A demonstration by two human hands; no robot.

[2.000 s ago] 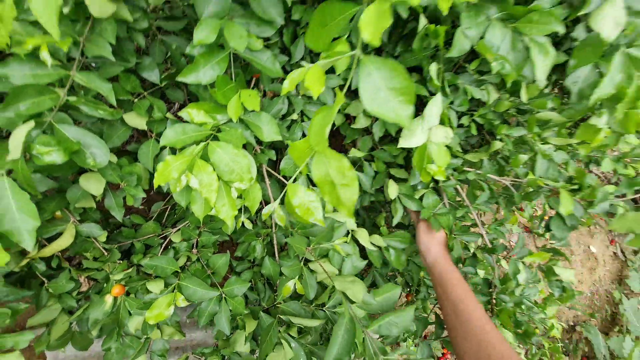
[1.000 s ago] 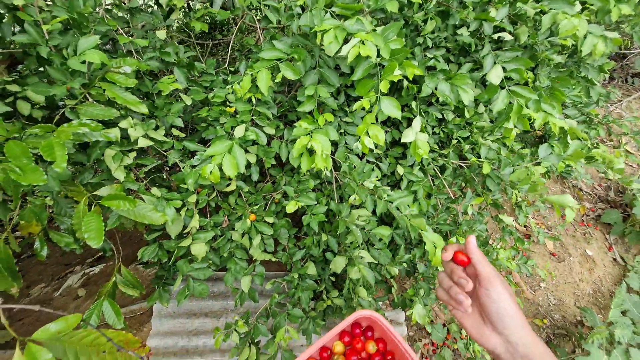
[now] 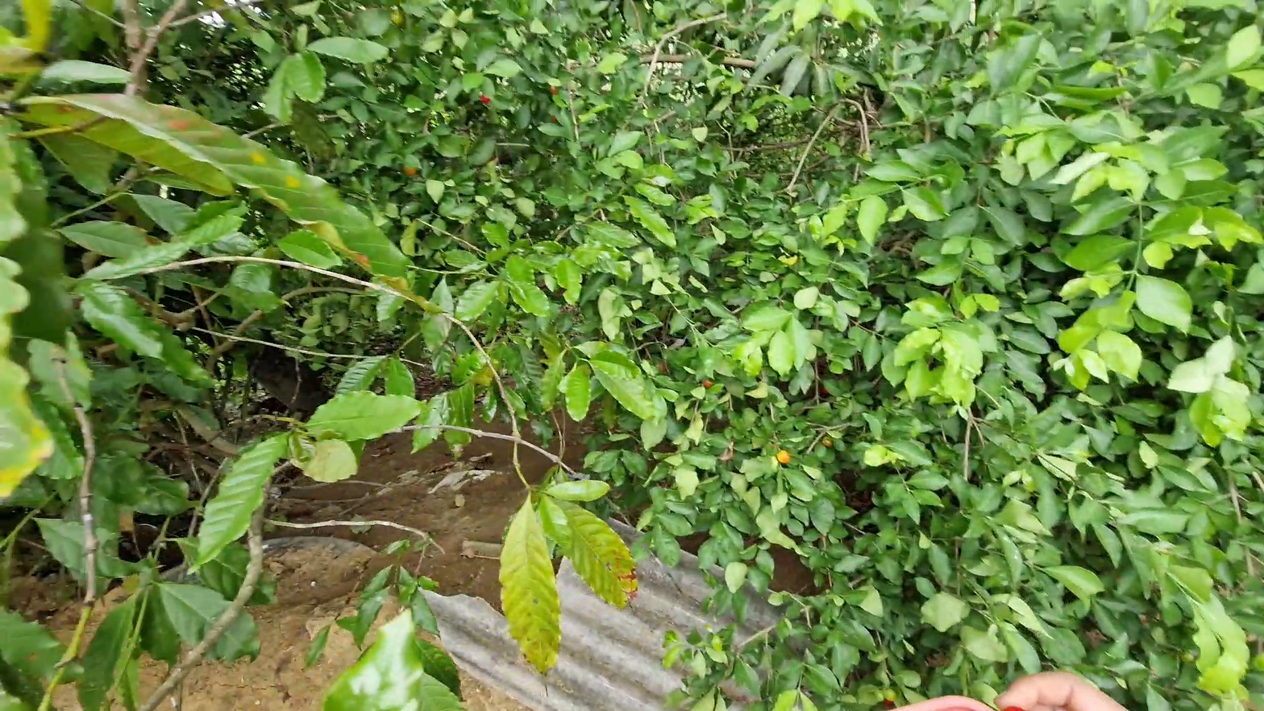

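Observation:
Only a small part of my right hand [image 3: 1059, 690] shows, at the bottom edge right of centre. It is beside the pink rim of a container [image 3: 943, 703], and a speck of red shows between them. The fingertips are cut off by the frame, so what the hand holds cannot be told. My left hand is out of view. Up and to the left of the hand, an orange fruit [image 3: 783, 457] hangs in the leafy green bush [image 3: 889, 434]. A small red fruit [image 3: 485, 100] and an orange one [image 3: 410, 171] show farther back among the leaves.
A grey corrugated sheet [image 3: 632, 632] lies on the ground below the bush. Brown soil [image 3: 296, 583] shows at the lower left. Thin branches with larger leaves [image 3: 360, 415] reach across the left side, and a yellowing leaf [image 3: 530, 588] hangs over the sheet.
My right hand, in the leaves at first, then held up with a red fruit, is now low by the container's rim. The view has swung left, and most of the container is out of frame.

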